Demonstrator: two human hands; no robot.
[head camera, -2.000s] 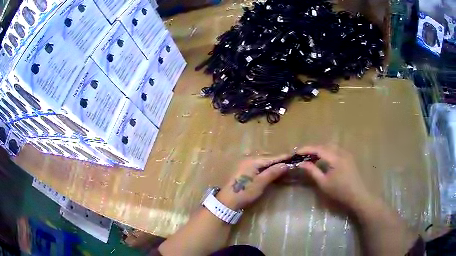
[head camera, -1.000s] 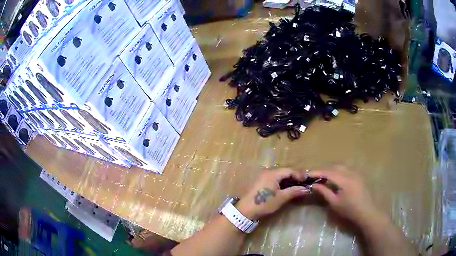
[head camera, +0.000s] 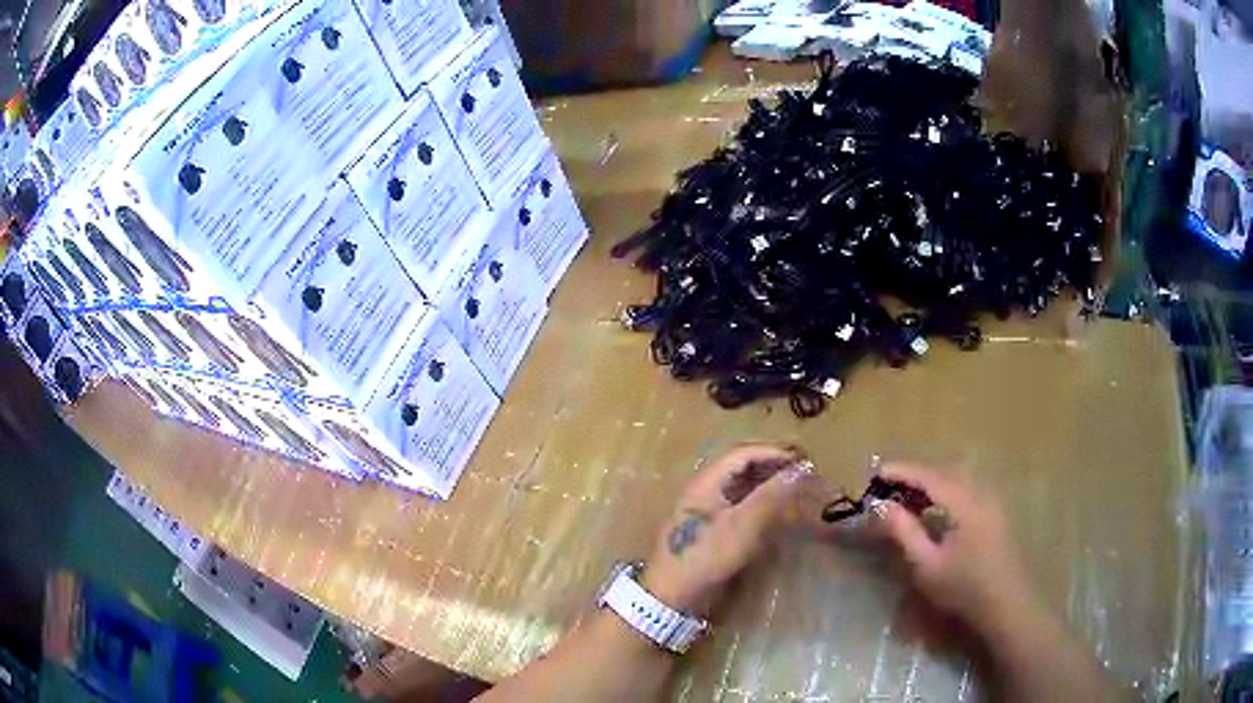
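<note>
My right hand (head camera: 948, 536) holds a small folded black cable (head camera: 855, 505) between thumb and fingers, low over the near part of the table; one loop sticks out to the left. My left hand (head camera: 728, 515), with a white watch on the wrist, is left of it with a gap between the hands. Its fingers are curled, and blur hides whether anything is in them. A large tangled pile of black cables (head camera: 866, 234) with light plugs lies beyond the hands.
A stack of white retail boxes (head camera: 330, 206) with printed text stands at the left on the brown film-covered table (head camera: 591, 412). White flat items (head camera: 879, 30) lie behind the cable pile. A box with a product picture (head camera: 1216, 192) and clear plastic (head camera: 1230, 508) show at the right.
My hands, close together around the black cable before, have moved apart; the cable shows in my right hand. The view has shifted, so the pile and boxes sit lower and further right.
</note>
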